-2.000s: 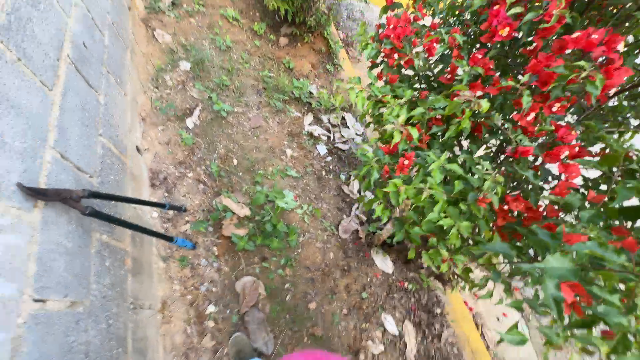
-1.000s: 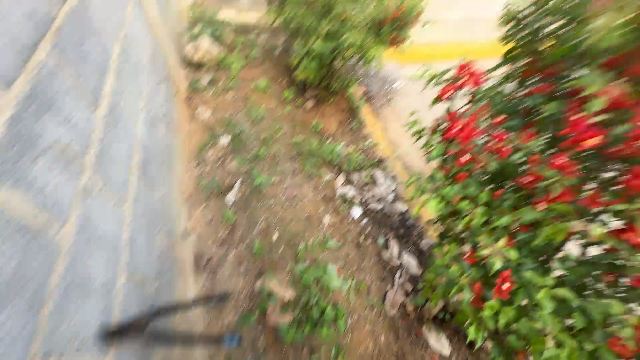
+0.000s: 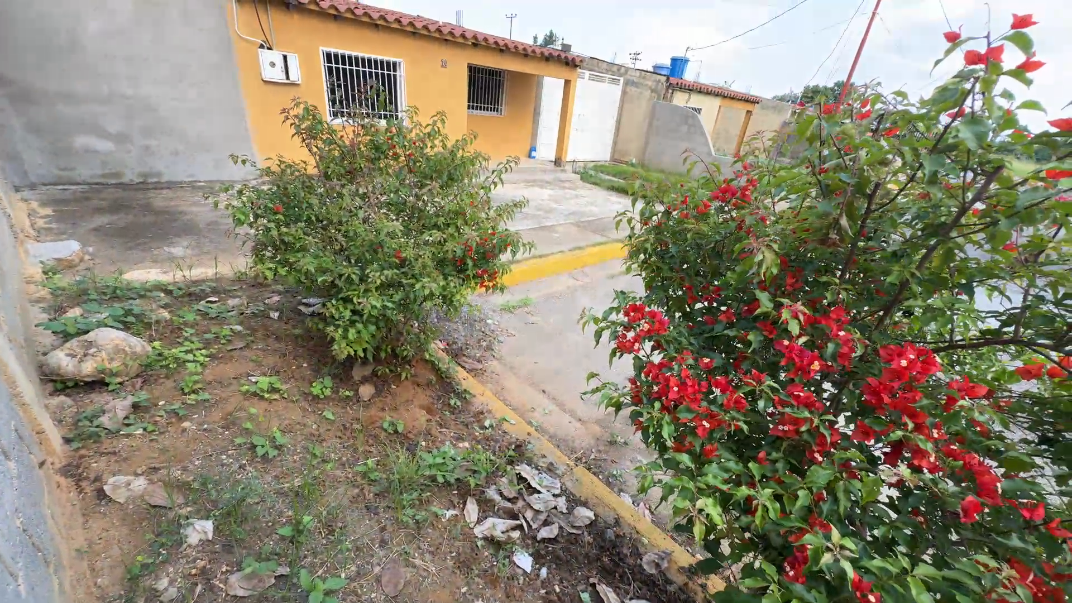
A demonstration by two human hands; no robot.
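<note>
Neither my left hand nor my right hand shows in the head view. A large bougainvillea bush with red blooms [image 3: 804, 394] fills the right side, its upper branches reaching above the rooftops. Farther off, left of centre, stands a smaller leafy bush [image 3: 368, 243] with a few red flowers. Between the two, dry fallen leaves [image 3: 536, 507] lie in a pile on the soil beside the yellow-painted curb [image 3: 578, 477].
A grey block wall [image 3: 21, 444] runs along the left edge. A pale rock [image 3: 98, 355] sits on the weedy soil near it. Beyond are a concrete driveway [image 3: 142, 222] and an orange house with barred windows [image 3: 431, 75].
The view has swung up from the ground to the houses. The long-handled loppers, on the wall at left in the earlier frames, are out of view now.
</note>
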